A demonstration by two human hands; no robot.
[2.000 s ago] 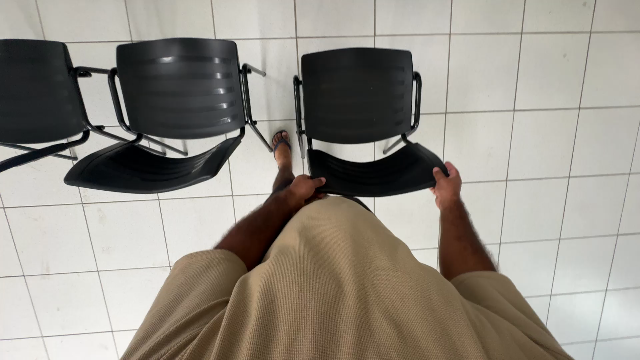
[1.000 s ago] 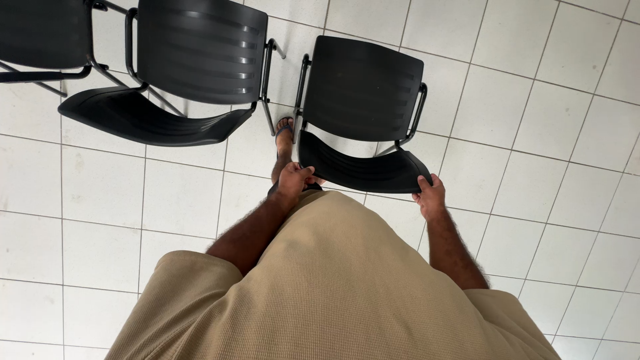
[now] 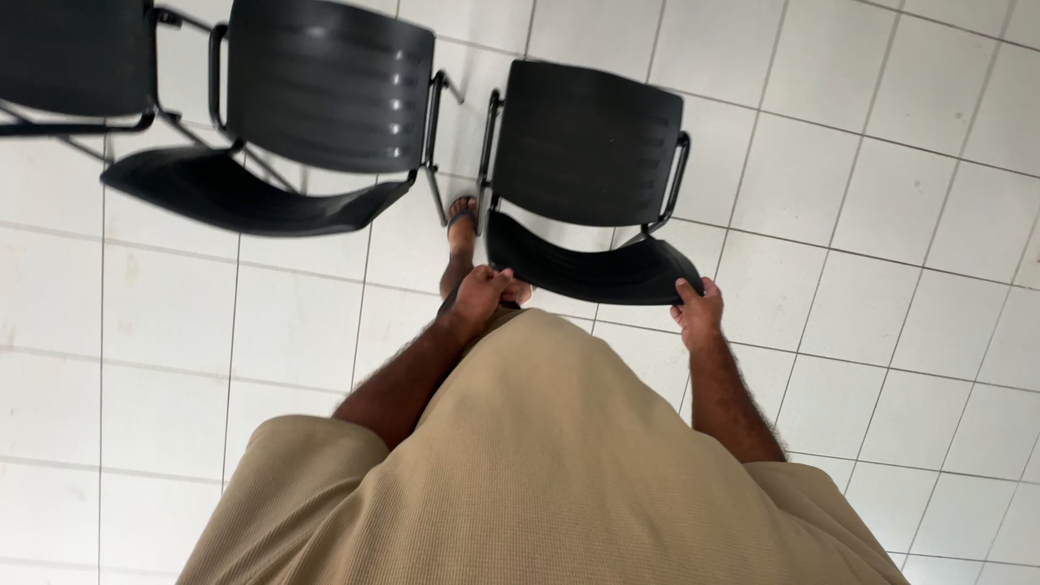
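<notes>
A black plastic chair (image 3: 589, 146) with a metal tube frame stands in front of me, its seat lower than its backrest in the picture. My left hand (image 3: 483, 294) is at the near left corner of the seat, fingers curled on its edge. At the near right corner, my right hand (image 3: 699, 307) grips the rim, thumb on top. Just left of this chair is another black chair (image 3: 325, 85), apart from it; neither hand touches that one.
A third black chair (image 3: 73, 57) is cut off at the upper left. My sandalled foot (image 3: 461, 213) is on the white tiled floor (image 3: 861, 195) between the two nearer chairs. My beige shirt (image 3: 552, 455) fills the lower middle.
The view has tilted. Both hands stay at the near corners of the same chair's seat. Whether the chair itself has moved is hard to tell.
</notes>
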